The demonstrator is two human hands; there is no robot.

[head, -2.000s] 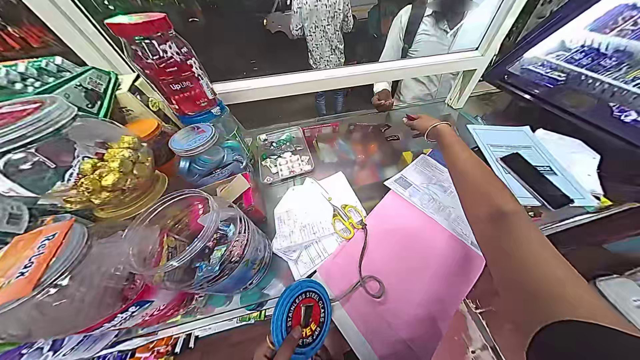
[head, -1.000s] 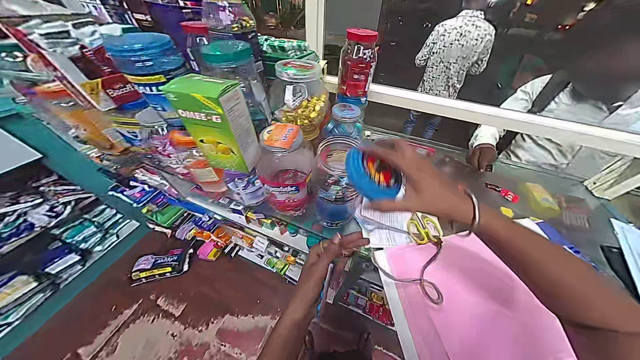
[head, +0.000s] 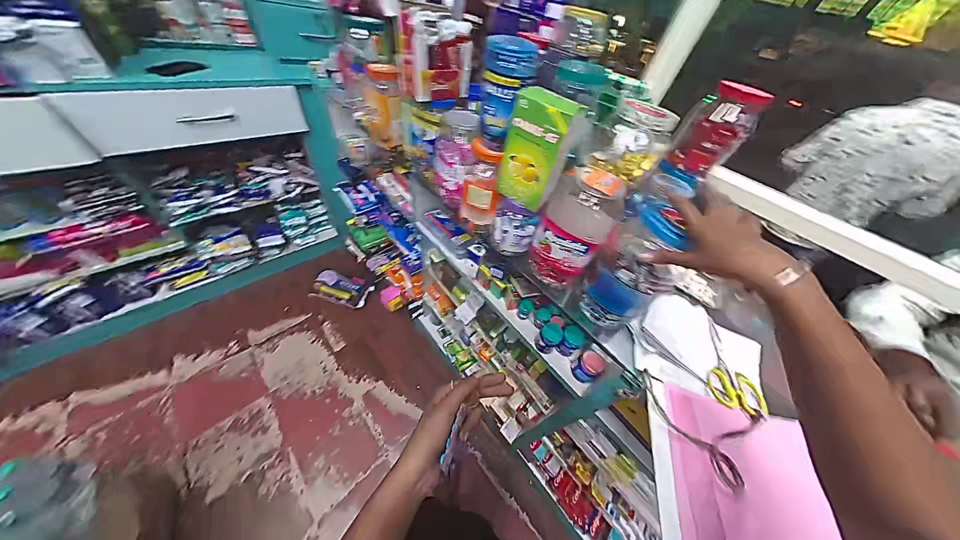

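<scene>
My right hand [head: 712,232] is spread at a blue round lid [head: 664,217] over the jars on the glass counter; the blur hides whether it grips the lid. Just below it stands a clear plastic jar with a blue lower part [head: 615,289]. My left hand [head: 461,405] is low, in front of the counter's shelves, fingers extended; a thin bluish item shows at its palm, and I cannot tell whether it is held. Yellow-handled scissors [head: 736,391] with a dark cord [head: 724,461] lie on white paper and a pink sheet [head: 757,480].
A green box [head: 536,150], a pink-labelled jar [head: 574,229] and a red-lidded jar [head: 720,131] crowd the counter. Packed shelves [head: 247,187] line the left wall. A packet [head: 341,289] lies on the worn floor. Beyond the white window frame [head: 832,232] are people, one hand near the counter.
The view has swung far left. Two seconds ago one hand held the blue round lid low by the pink sheet; a second ago my right hand had it above the jars. It is now farther back among them.
</scene>
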